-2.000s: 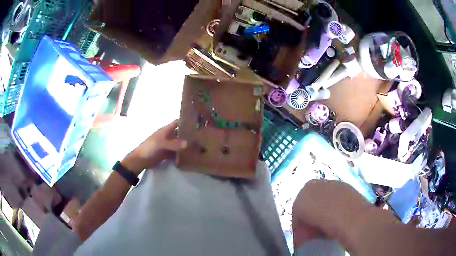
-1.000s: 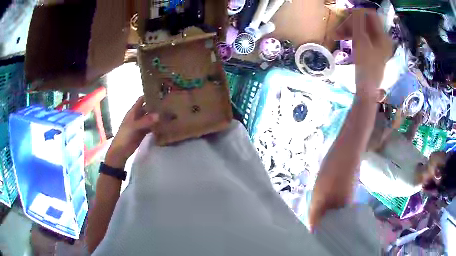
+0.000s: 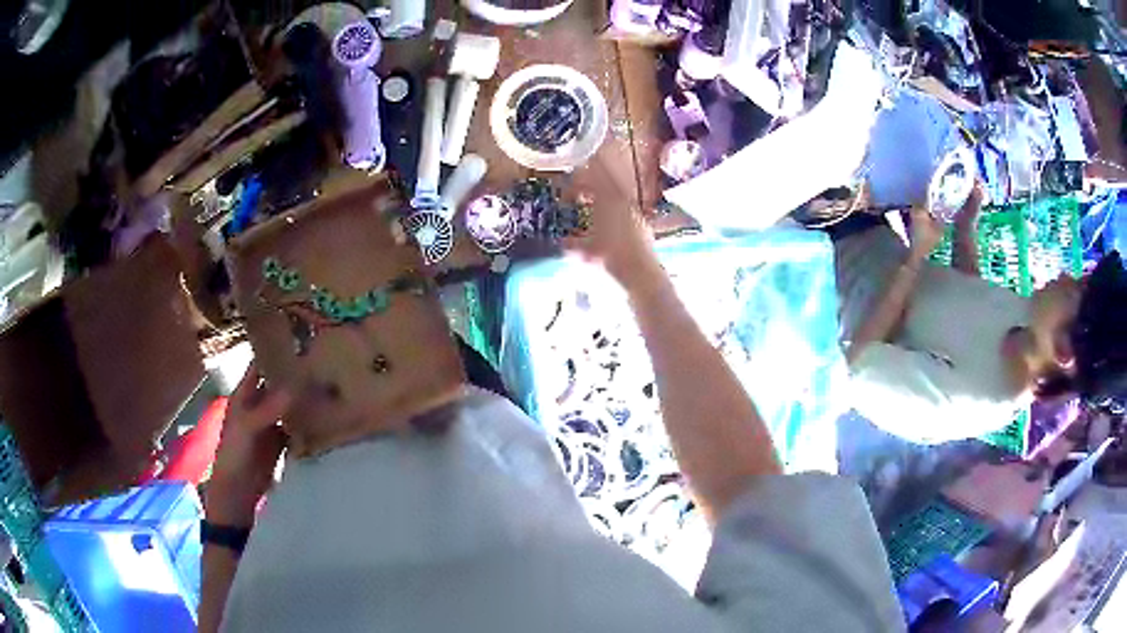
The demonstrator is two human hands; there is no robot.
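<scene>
A shallow brown cardboard box (image 3: 352, 352) rests tilted against my lap. A line of small green circuit boards (image 3: 324, 297) and a few tiny dark parts lie in it. My left hand (image 3: 251, 427) holds the box's left edge, with its fingers partly in shadow. My right hand (image 3: 603, 220) is blurred at the bench's front edge, beside a cluster of small dark parts (image 3: 550, 210). Its fingertips are unclear, so I cannot tell whether it grips any of them.
A lined crate (image 3: 803, 291) of white rings stands right of my lap. On the bench are a ring with a dark centre (image 3: 549, 118), a lilac handheld fan (image 3: 360, 93) and white tubes (image 3: 433, 136). A blue crate (image 3: 130, 556) is lower left. Another person (image 3: 952, 334) sits at right.
The view has swung toward the right. My right hand has come from above the lap, then over the bench's far right, to the small dark parts. My left hand keeps hold of the box.
</scene>
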